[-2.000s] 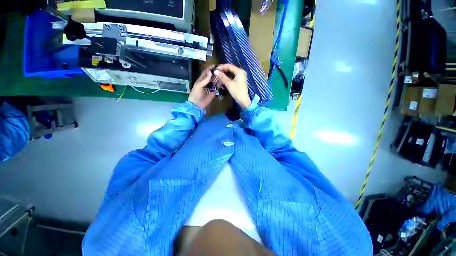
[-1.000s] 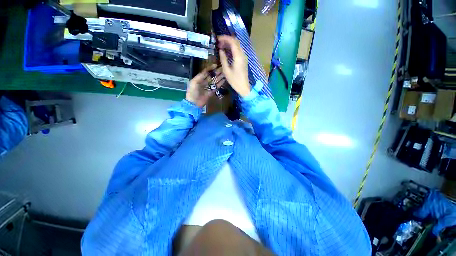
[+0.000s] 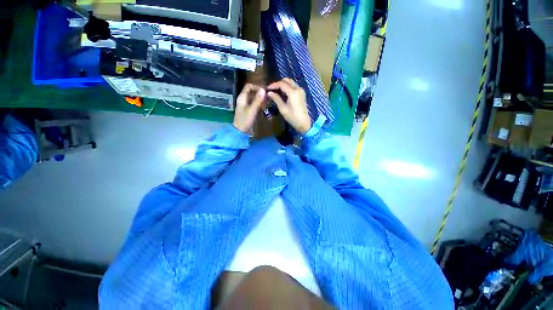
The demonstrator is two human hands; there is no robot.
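My left hand (image 3: 248, 107) and my right hand (image 3: 292, 104) meet fingertip to fingertip in front of my chest. A tiny dark piece shows between the fingertips; it is too small to make out. Several small shiny dark parts (image 3: 270, 111) show just below the fingers, by my left hand's palm. Long dark, striped component tubes (image 3: 295, 51) lie in a bundle beyond and beside my right hand, partly hidden by it.
A grey-white machine with silver rails (image 3: 194, 51) stands at left beside a blue bin (image 3: 60, 57). Brown cardboard (image 3: 319, 42) lies beside the tubes. Pliers or cutters (image 3: 344, 88) and a blue cord lie on the green mat (image 3: 359, 51). Cartons (image 3: 520, 124) stand far right.
My right hand reached forward to the tube ends near the rail, then came back to my left hand. The fingertips of both hands meet again.
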